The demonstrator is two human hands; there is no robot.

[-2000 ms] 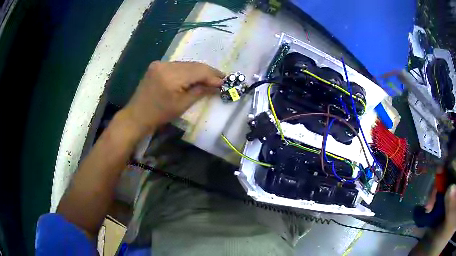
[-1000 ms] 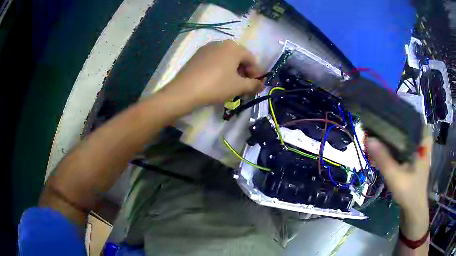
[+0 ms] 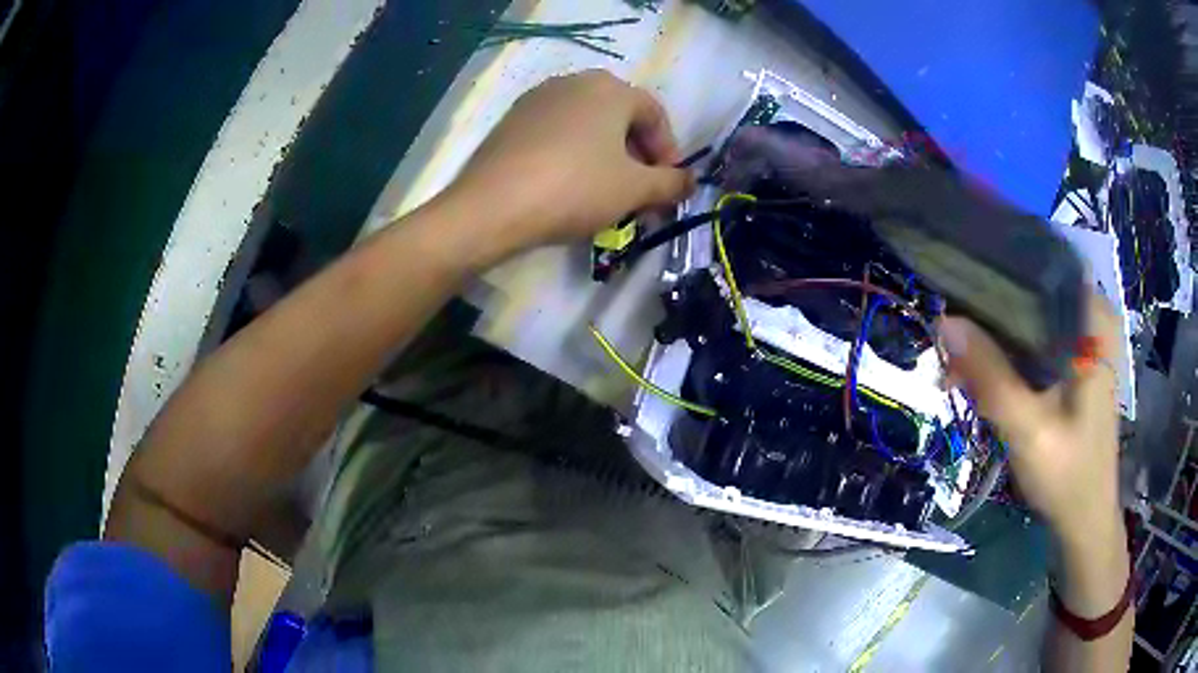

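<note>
The white power strip housing (image 3: 815, 506) lies open with black socket modules (image 3: 788, 460) in its bays. My left hand (image 3: 578, 164) is at its upper left edge, fingertips pinched on a thin dark lead (image 3: 699, 158) beside the green strip board (image 3: 752, 129). The small circuit board (image 3: 612, 243), with a yellow part, is just below my left hand on its dark leads. My right hand (image 3: 1044, 421) holds the blurred soldering gun (image 3: 972, 243) over the upper bay, its front end pointing left towards my left fingertips. The tip is too blurred to make out.
A yellow-green wire (image 3: 631, 371) sticks out left of the housing. Blue wire loops (image 3: 857, 375) cross the bays. Thin green wires (image 3: 565, 33) lie at the upper left. A blue sheet (image 3: 972, 92) is behind, and another housing (image 3: 1156, 224) is at the far right.
My left hand has left the small circuit board and moved right to the housing's edge, taking a dark lead. My right hand has brought the soldering gun in from the right over the upper bay.
</note>
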